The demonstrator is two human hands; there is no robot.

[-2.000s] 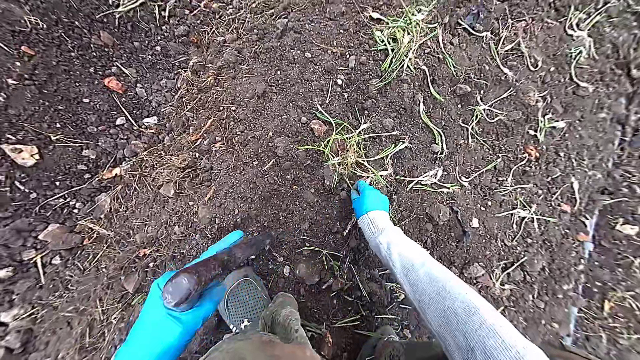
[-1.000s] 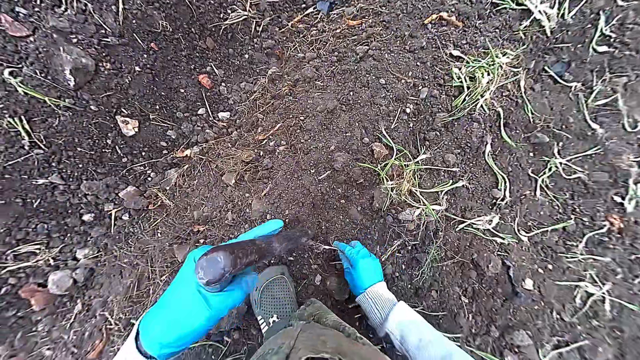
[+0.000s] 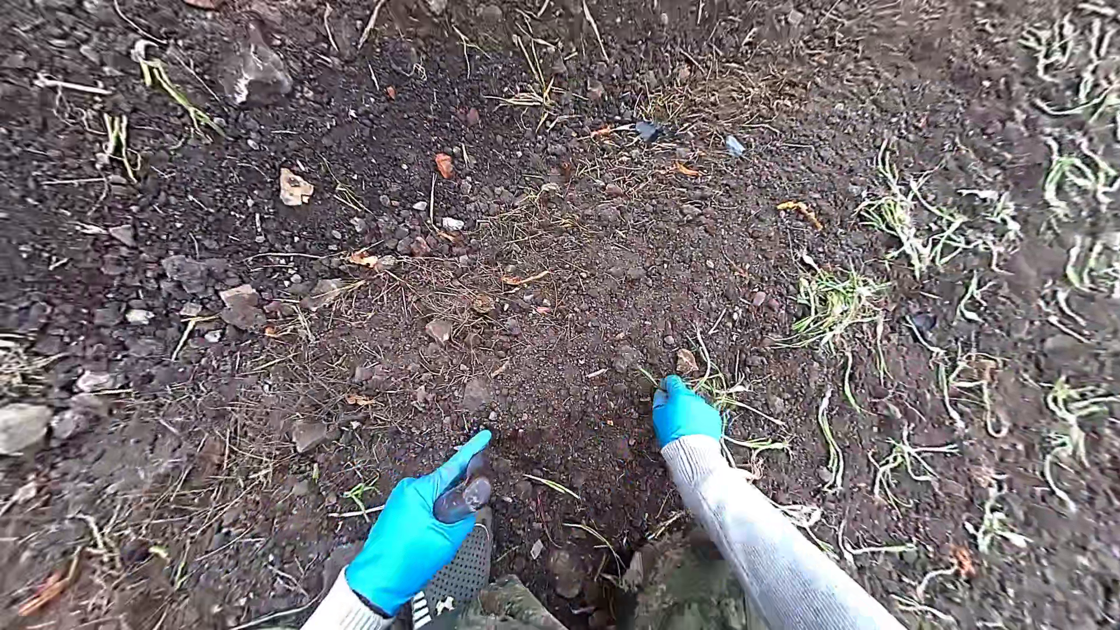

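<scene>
My left hand (image 3: 411, 534), in a blue glove, is closed around a dark rounded handle (image 3: 464, 500) at the lower middle, its index finger extended along it; the far part of the tool is hidden. To the right, my right hand (image 3: 687, 413), also gloved in blue, is at the soil with its fingers bent beside a small clump of green shoots (image 3: 726, 398). A thin green blade shows at its fingertips, but whether they grip it is unclear. A loose green shoot (image 3: 553, 486) lies on the soil between the hands.
Pulled green plants (image 3: 836, 306) lie scattered on the soil at the right. Stones, including a large pale one (image 3: 22, 427), and dry roots are at the left. My shoe (image 3: 459, 569) is just below the handle.
The left hand's handle, earlier seen lengthwise, now points more away and shows mostly its end. My right hand has moved away from the tool's tip to the clump of shoots.
</scene>
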